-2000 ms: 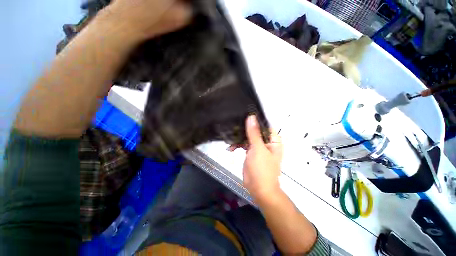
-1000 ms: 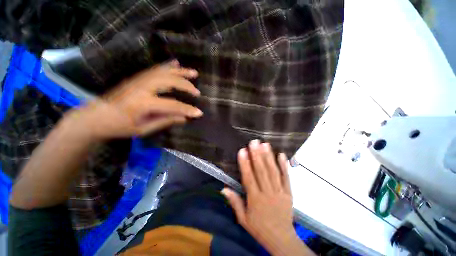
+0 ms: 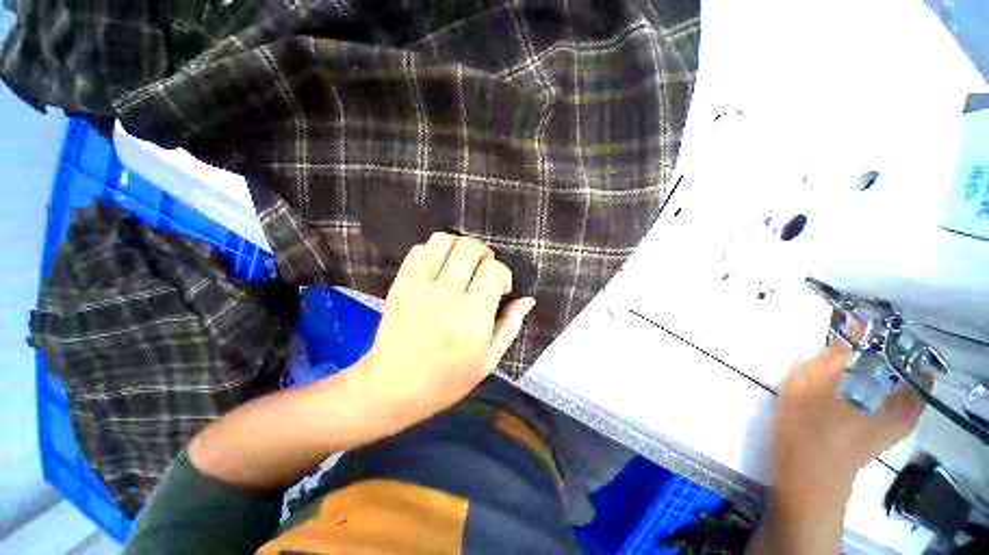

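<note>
A large dark plaid panel (image 3: 586, 163) with pale check lines lies over the left and middle of the white table. My left hand (image 3: 439, 314) rests palm down on its near edge, thumb apart, beside a plain dark patch (image 3: 407, 217) on the panel. My right hand (image 3: 830, 417) is blurred and reaches to the needle area (image 3: 868, 331) of the sewing machine; the metal parts and machine head hide its fingertips, and I cannot see what it touches. The white machine head (image 3: 911, 195) fills the right side. No scissors show.
A blue crate (image 3: 65, 434) at the left, below the table, holds more plaid cloth (image 3: 152, 347). More dark plaid cloth is heaped at the upper left. The table's near edge (image 3: 640, 439) carries a measuring scale. A black item (image 3: 927, 493) is at the lower right.
The panel lies flatter and slightly further left. My left hand has come down onto its near edge. My right hand has left the panel and moved right to the needle area.
</note>
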